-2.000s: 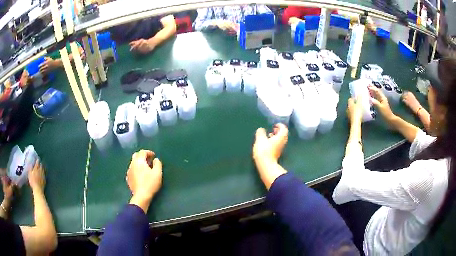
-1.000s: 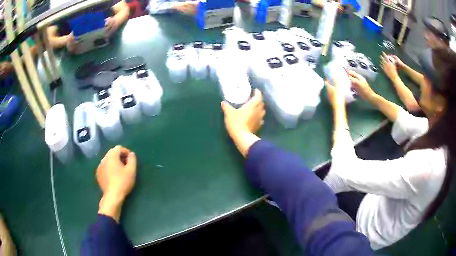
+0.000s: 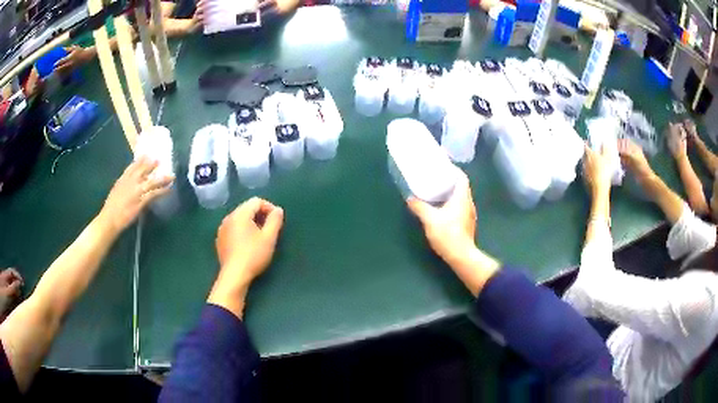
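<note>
My right hand [image 3: 450, 223] holds a translucent white housing [image 3: 419, 161] by its near end, tilted, above the green table. Its smooth white side faces me and no fan shows on it. My left hand [image 3: 249, 240] is loosely curled over the table; nothing can be seen in it. A group of upright housings [image 3: 523, 149] with black fans [image 3: 519, 108] stands just beyond and right of my right hand. More housings [image 3: 250, 149] with fans stand beyond my left hand.
Another person's hand [image 3: 134, 191] touches a housing [image 3: 155, 149] at left. Black oval covers [image 3: 246, 94] lie behind the left row. A person in white [image 3: 638, 291] works at right. Blue boxes [image 3: 441, 22] stand at the far side. Cream uprights [image 3: 120, 86] rise at left.
My right hand has taken hold of a housing at the group and brought it nearer, off the others. Another person's arm has reached in from the left. The view has shifted.
</note>
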